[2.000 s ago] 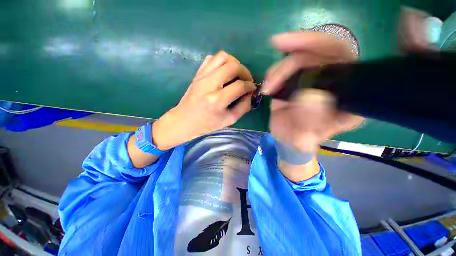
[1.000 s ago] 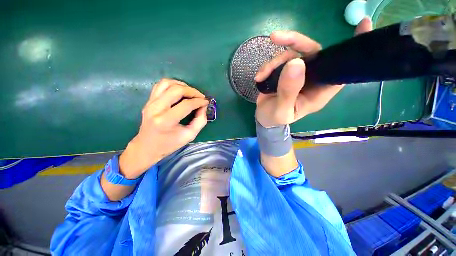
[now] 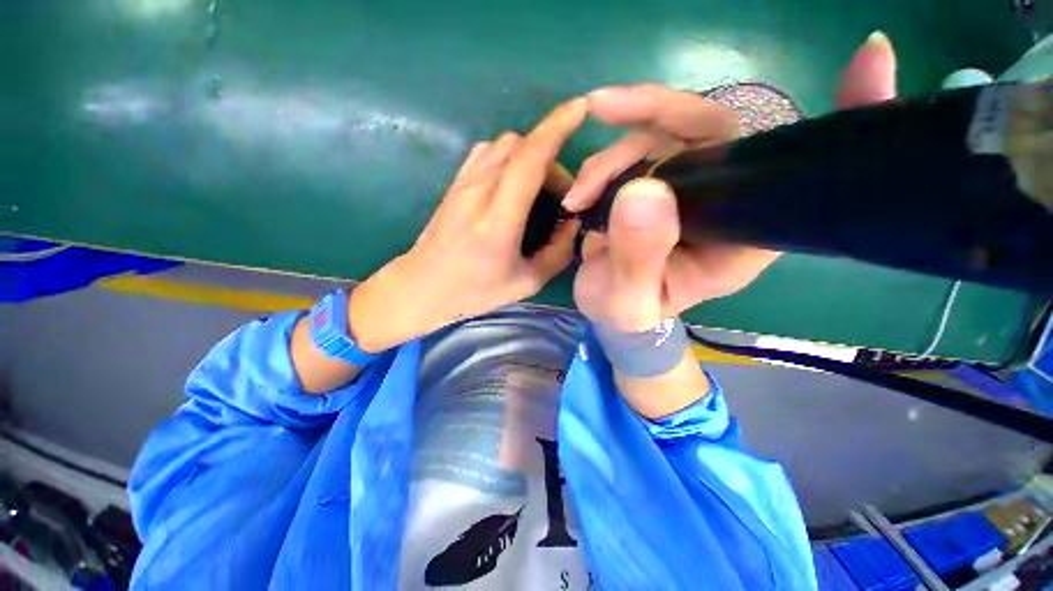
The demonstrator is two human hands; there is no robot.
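My right hand (image 3: 647, 219) is closed round the nose of the thick black electric screwdriver (image 3: 854, 185), which reaches to the right edge of the view. My left hand (image 3: 491, 225) holds a small dark unit (image 3: 574, 227) in its fingertips, mostly hidden by fingers. The screwdriver's nose meets the unit between the two hands. The bit and any screw are hidden. The round silver screw dish (image 3: 756, 106) lies on the green mat (image 3: 312, 150) behind my right hand, partly covered by it.
A mint-green fan (image 3: 1031, 60) is cut off at the top right. A black cable (image 3: 878, 379) and a black strip run along the mat's front edge at right. Blue bins (image 3: 953, 543) are below at right. Blue material (image 3: 69, 275) shows below the mat's left edge.
A second ago my right hand and the screwdriver were over the dish, apart from my left hand. Now the hands are together, with the screwdriver's nose at the unit.
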